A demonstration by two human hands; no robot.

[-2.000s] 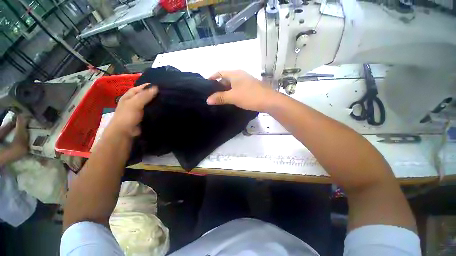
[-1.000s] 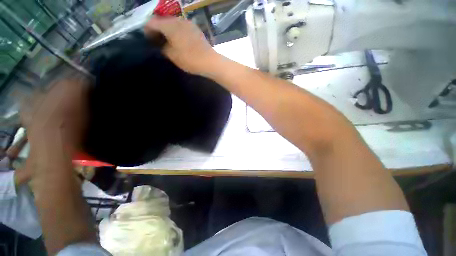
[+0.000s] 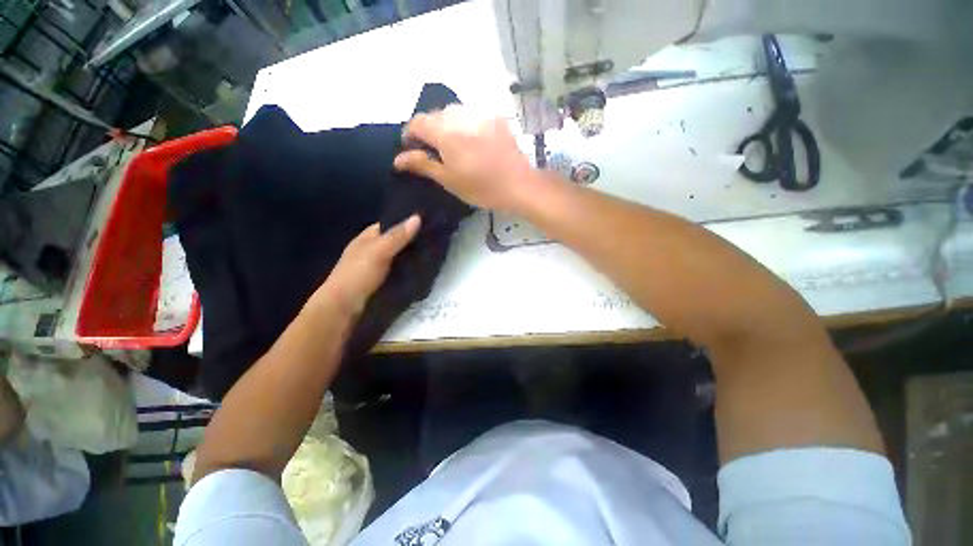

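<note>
A large black garment piece [image 3: 299,203] lies over the left of the white machine table and hangs down over its front edge. My left hand [image 3: 368,256] holds the cloth near its right part, thumb on top. My right hand [image 3: 464,155] grips the cloth's right edge a little farther back, left of the needle area. The white sewing machine head [image 3: 544,53] stands at the top. The presser foot and needle [image 3: 541,147] show just behind my right wrist, and the cloth lies left of them. The fingertips under the folds are hidden.
Black-handled shears [image 3: 784,149] lie on the machine bed at right, with metal snips [image 3: 854,220] nearer the front edge. A round metal disc [image 3: 584,172] lies by the needle. A red crate [image 3: 128,256] stands left of the table. Cream cloth [image 3: 325,485] sits below. Part of a person shows at far left.
The cloth was lifted and swung left, and is now spread on the table. Both hands have come close together at its right part, near the needle. The view has tilted down.
</note>
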